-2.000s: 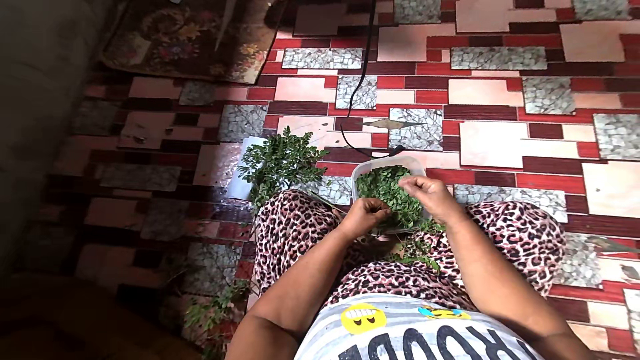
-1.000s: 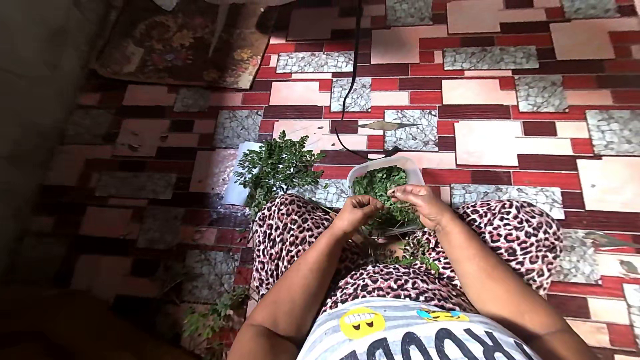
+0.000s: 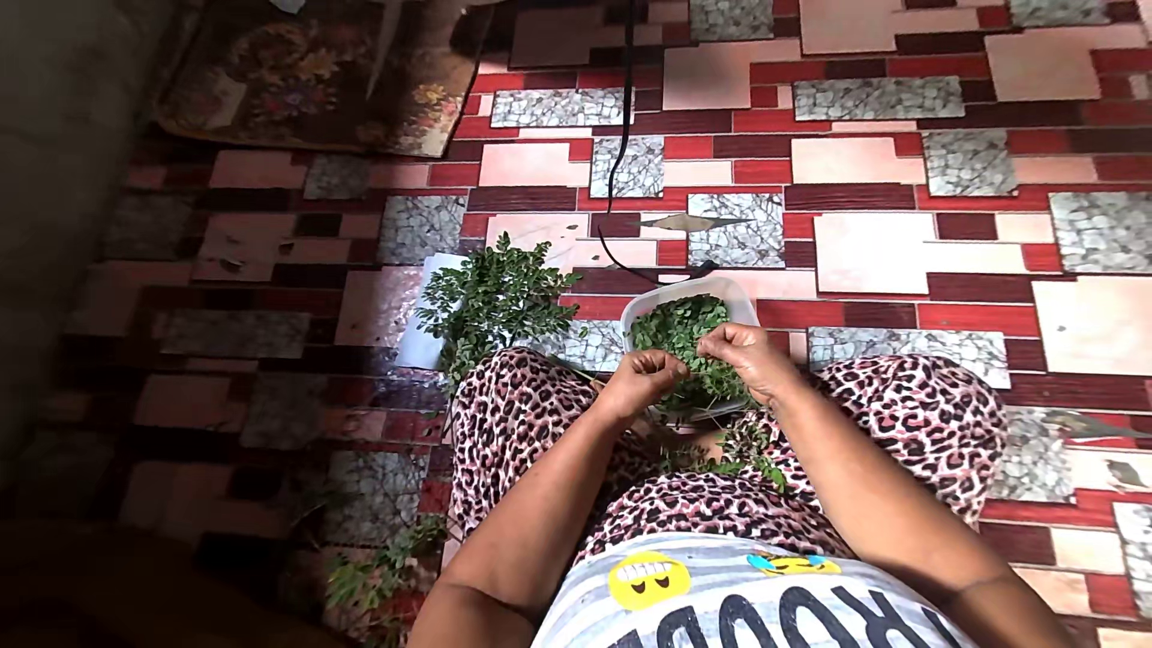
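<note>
My left hand (image 3: 643, 382) is closed at the near left side of a translucent plastic container (image 3: 627, 315), thumb and fingertips pinched together on what looks like a thin stem. Over the container's right part, my right hand (image 3: 742, 355) pinches with thumb and forefinger; whatever is between them is too small to make out. Small green leaves (image 3: 675, 324) fill the container beneath both hands. A bunch of leafy green sprigs (image 3: 495, 301) lies left of the container, partly over a white sheet (image 3: 421, 337). Leafy stems (image 3: 733, 454) rest in my lap, near the container's near edge.
A black cable (image 3: 623, 135) runs across the tile-patterned floor to beside the container. A floral mat (image 3: 315, 81) lies at the upper left, next to a wall (image 3: 72, 117). More green sprigs (image 3: 369, 580) lie on the shaded floor at the lower left.
Both hands have stayed over the container with small shifts. The right hand was a little higher and farther from the left two seconds ago; the hands came closer together one second ago.
</note>
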